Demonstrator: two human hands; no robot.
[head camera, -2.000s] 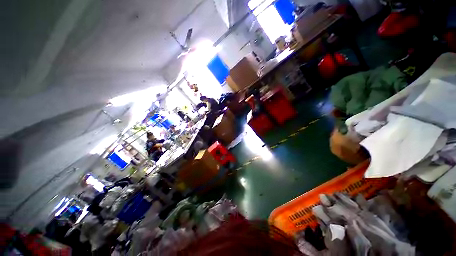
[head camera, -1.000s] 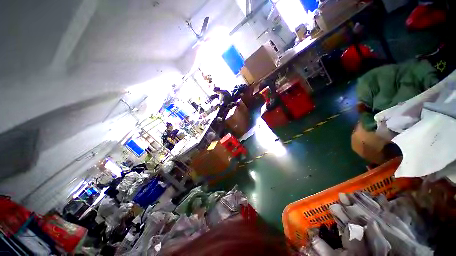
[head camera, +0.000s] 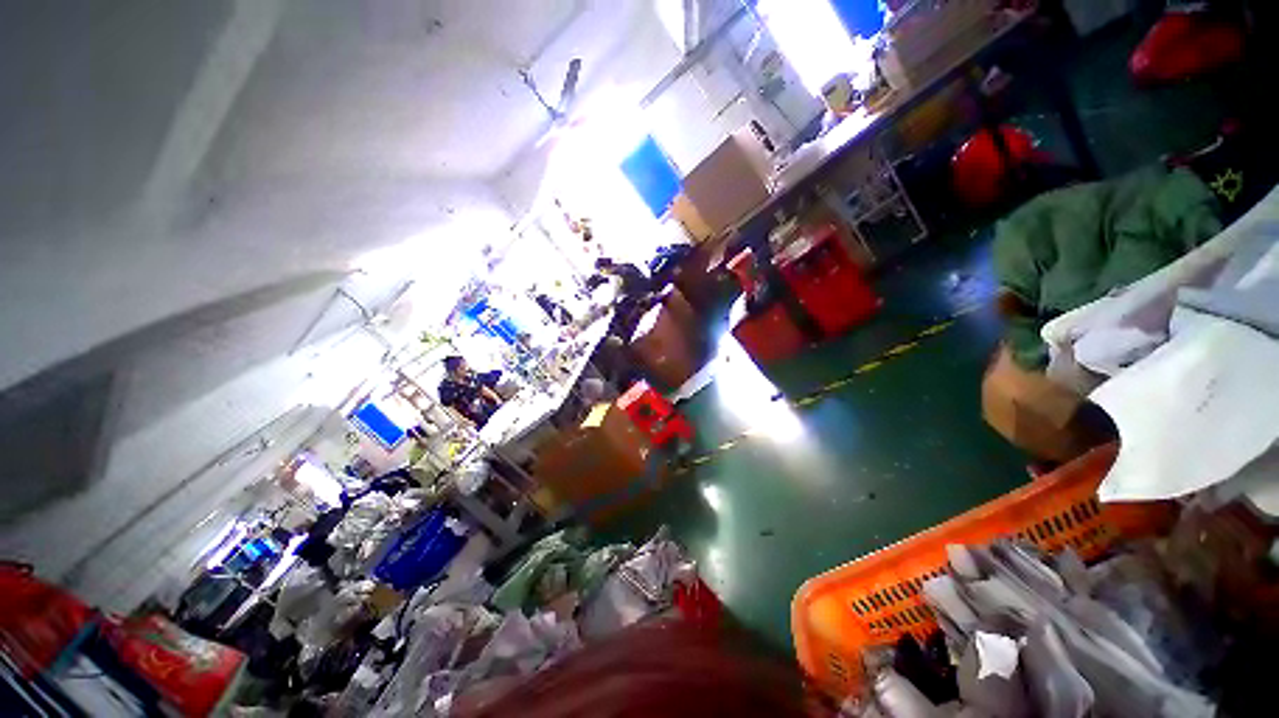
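Observation:
Neither of my hands can be made out. An orange plastic crate (head camera: 877, 586) with slotted walls stands at the lower right. Grey-white fabric pieces (head camera: 1031, 638) lie bunched in it. White and pale grey flat fabric panels (head camera: 1192, 407) lie at the right edge above the crate, and some hang over its far side. A blurred dark red shape (head camera: 631, 676) fills the bottom middle; I cannot tell what it is.
Heaped grey and green fabric (head camera: 519, 624) lies at the lower left. A green cloth bundle (head camera: 1108, 246) sits over a brown box (head camera: 1035, 407) at the right. Red bins (head camera: 828, 281), cartons (head camera: 589, 463) and a long table (head camera: 540, 400) stand beyond the green floor (head camera: 828, 484). A person (head camera: 467, 390) is at that table.
Since two seconds ago the view has shifted, so the crate and panels sit further right in the picture. Over the last second it is nearly steady. No hand appears in any frame.

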